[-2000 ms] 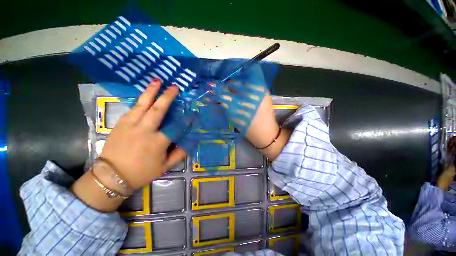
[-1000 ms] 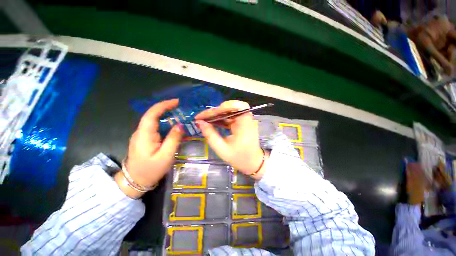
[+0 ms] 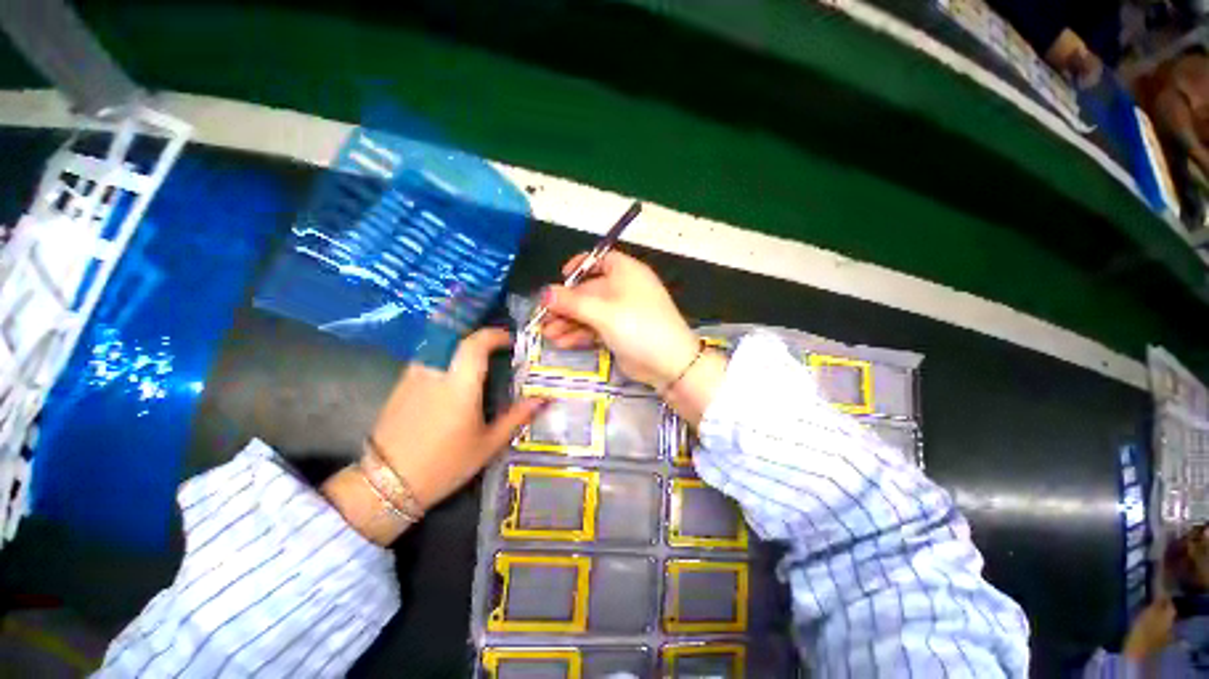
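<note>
My right hand [image 3: 617,318] grips the tweezers [image 3: 607,248], tips pointing down at the top-left pocket of the clear-grey blister tray [image 3: 625,512]. The yellow-edged frame [image 3: 595,362] in that pocket is partly behind my hand. My left hand [image 3: 444,422] is at the tray's upper left edge, index finger and thumb apart, thumb tip over the yellow frame [image 3: 598,427] below. The translucent blue film sheet [image 3: 398,239] with rows of pale strips spreads above my left hand, its lower edge touching it. Any piece at the tweezer tips is too small to tell.
A glossy blue sheet [image 3: 146,358] and white openwork strips [image 3: 53,252] lie at far left. A pale rail [image 3: 796,268] and green belt [image 3: 597,106] run behind the tray. Another person's hand [image 3: 1151,629] shows at lower right, beside a pale tray [image 3: 1184,438].
The blue sheet, bunched between my hands, is now spread out to the upper left. My hands have come apart; the tweezers have moved down to the tray's top-left pocket. The view has shifted.
</note>
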